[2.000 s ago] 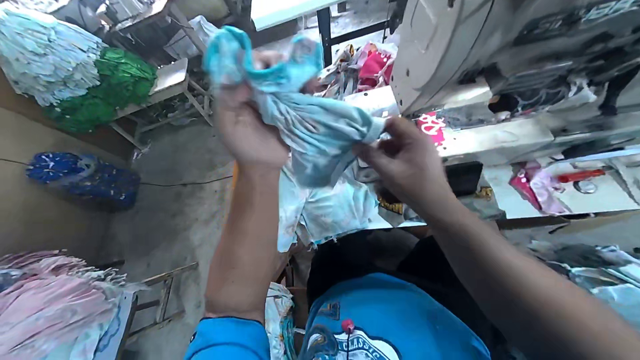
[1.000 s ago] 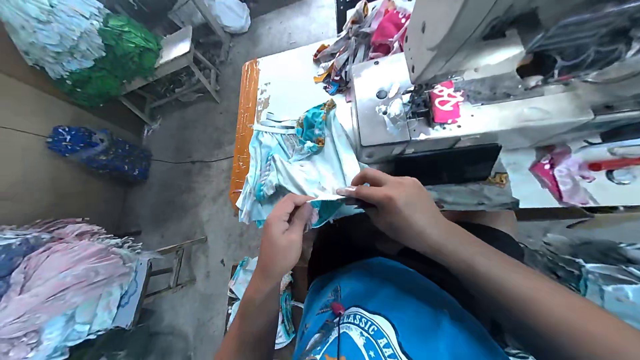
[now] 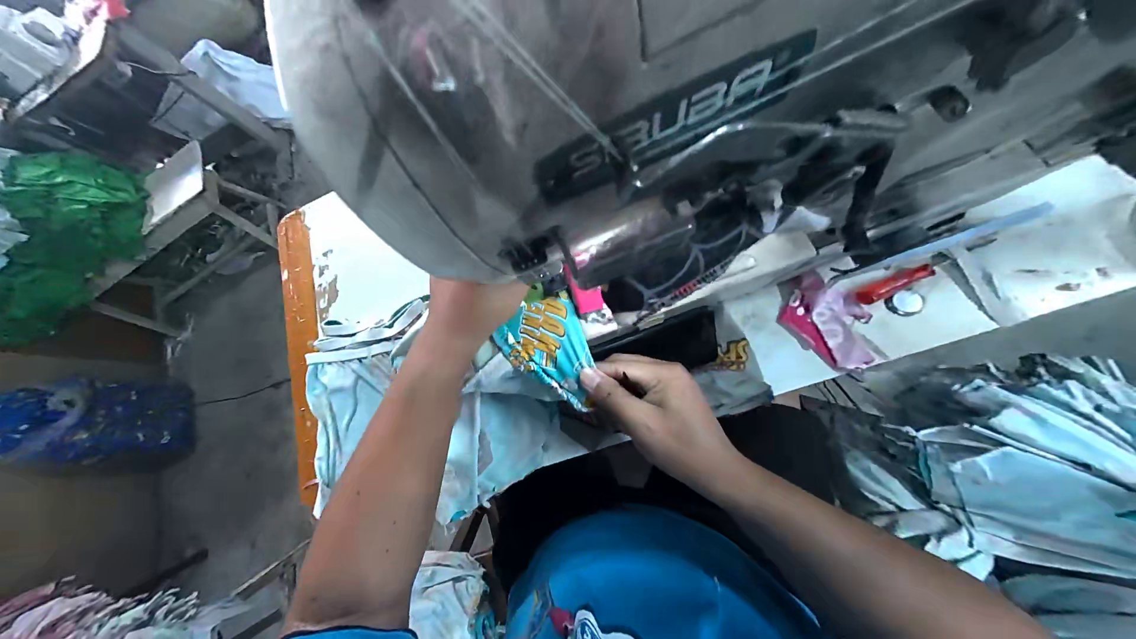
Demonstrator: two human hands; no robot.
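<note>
A turquoise printed fabric piece [image 3: 546, 342] with orange lettering lies under the needle end of a large grey sewing machine [image 3: 444, 142]. My right hand [image 3: 652, 404] pinches its near right edge between thumb and fingers. My left hand [image 3: 479, 302] reaches under the machine head at the fabric's far left side; its fingers are hidden by the head, so their hold cannot be seen. Below both hands, pale blue and white garments [image 3: 355, 399] are spread over the left part of the sewing table and hang off its front edge.
The table's worn orange edge [image 3: 297, 355] is at the left. Pink fabric scraps [image 3: 830, 324], a red tool [image 3: 892, 284] and a small round metal object [image 3: 905, 303] lie on the right. Piled pale garments [image 3: 1029, 461] stand lower right. A green cloth bundle [image 3: 71, 240] rests by a bench at the left.
My hands have moved from the table's front edge to the machine's needle area, with the turquoise fabric now under the head. The view has moved much closer to the machine.
</note>
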